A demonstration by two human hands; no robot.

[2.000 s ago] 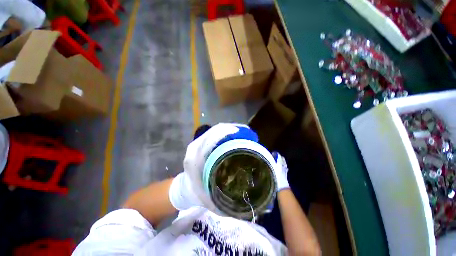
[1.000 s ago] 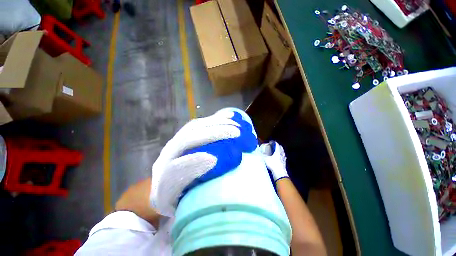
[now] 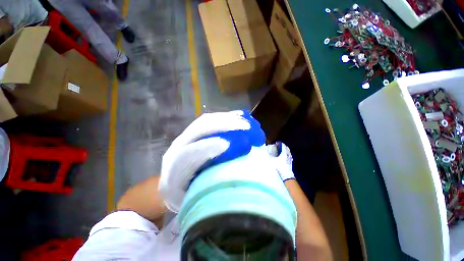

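A mint-green bottle (image 3: 239,196) is tilted close under the camera, its wide dark mouth towards me at the bottom edge. My left hand (image 3: 211,150), in a white glove with blue coating, is wrapped around the bottle's far part. My right hand (image 3: 284,162), gloved too, is just right of the bottle and partly hidden by it. Its fingers are bent around a small dark spot, and I cannot tell whether it holds something.
A green workbench (image 3: 330,97) on the right bears a heap of wired boards (image 3: 374,43) and a white foam box (image 3: 402,168). Cartons (image 3: 247,71) stand beside it. Left are an open carton (image 3: 81,97), red stools (image 3: 43,163) and a person's legs (image 3: 96,30).
The bottle was lower with its mouth facing up, then tipped towards me; since one second ago more of its dark mouth shows. A person's legs have come in at upper left.
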